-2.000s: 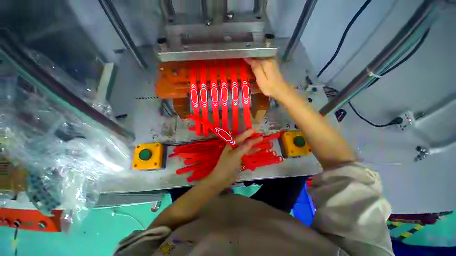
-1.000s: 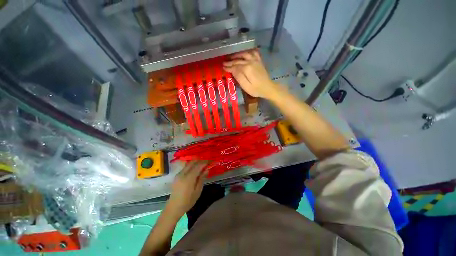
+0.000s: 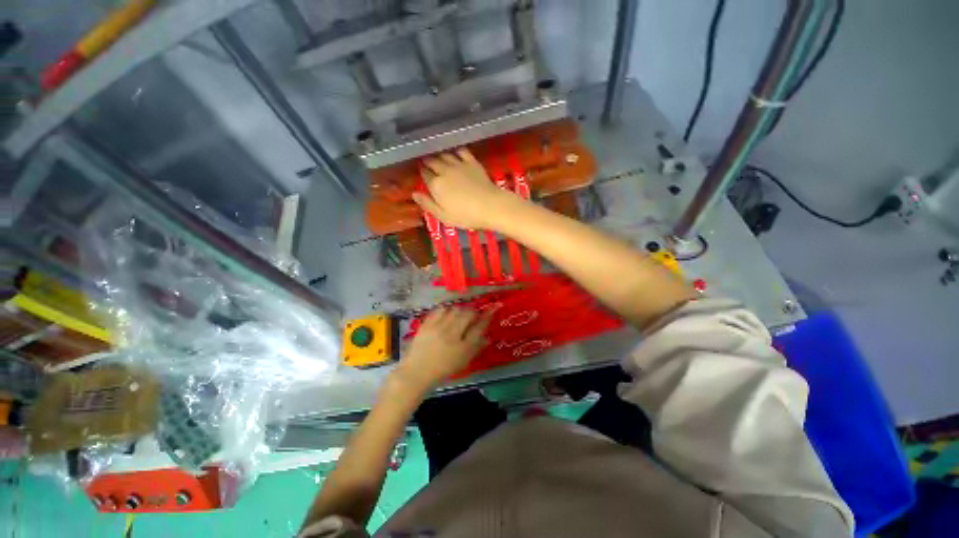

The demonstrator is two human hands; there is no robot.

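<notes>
Several red printed strips [image 3: 455,261] lie side by side with their far ends on the orange-brown fixture [image 3: 573,158] under the silver press head [image 3: 463,131]. My right hand [image 3: 461,191] lies over the left strips at the fixture, fingers spread towards the press head; what is under the palm is hidden. My left hand [image 3: 446,344] rests on the left end of a pile of loose red strips [image 3: 547,321] at the front edge; I cannot tell if it grips any.
A yellow box with a dark green button [image 3: 363,337] is left of the pile; another [image 3: 662,259] is partly behind my right forearm. Crumpled clear plastic [image 3: 242,326] and an orange-red control box [image 3: 158,490] are at left. A blue bin [image 3: 847,420] is at right.
My right hand has moved from the right side of the strips to the left ones. My left hand has moved from the pile's middle to its left end. The view has shifted and tilted.
</notes>
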